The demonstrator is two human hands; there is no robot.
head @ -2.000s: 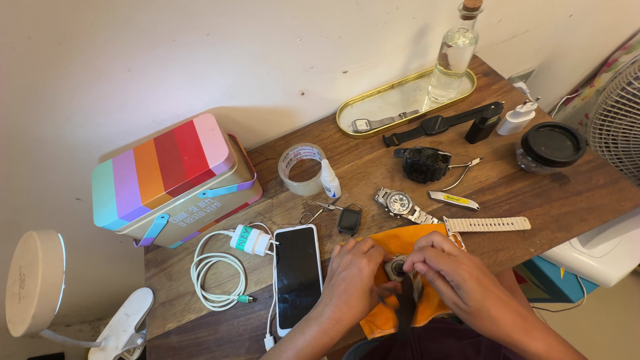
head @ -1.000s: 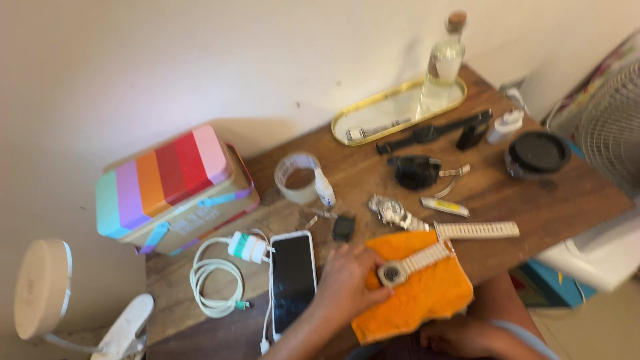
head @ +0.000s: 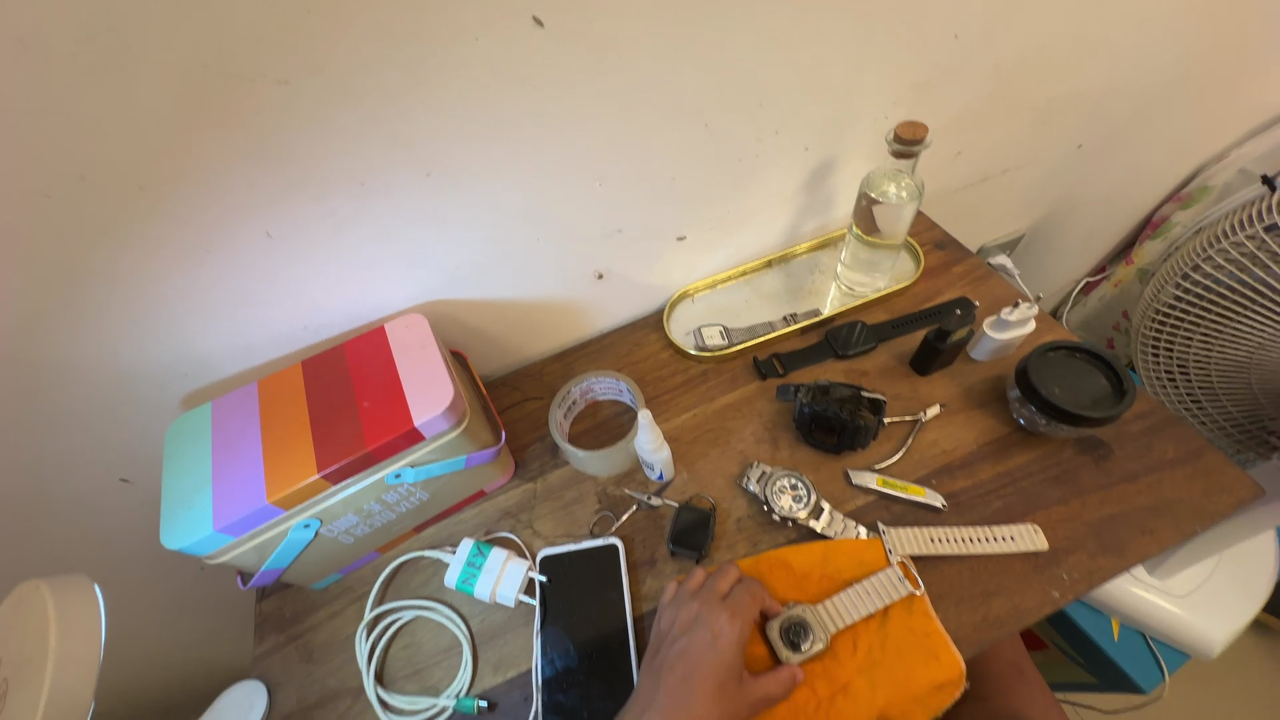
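An orange cloth (head: 870, 660) lies at the table's front edge. On it a smartwatch case (head: 800, 633) rests back up, with one beige strap piece (head: 865, 597) running up to the right. My left hand (head: 715, 640) lies at the cloth's left side, its thumb and fingers around the left side of the case. A second beige strap piece (head: 970, 539) lies just beyond the cloth, beside a steel wristwatch (head: 797, 497). A small black square watch (head: 691, 528) and scissors (head: 625, 515) are beyond my left hand. My right hand is out of view.
A white-edged smartphone (head: 587, 625) and a coiled white cable (head: 415, 640) lie left. Further back are a tape roll (head: 597, 458), a glue bottle (head: 653, 447), a box cutter (head: 897, 489), a black watch (head: 835, 415), a lidded jar (head: 1068, 392), a striped tin (head: 330, 440) and a glass bottle (head: 880, 225) on a tray (head: 690, 347).
Two seconds ago both hands worked over the cloth with a dark strip between them. That strip is gone from view, my right hand has left the frame, and the watch case lies on the cloth.
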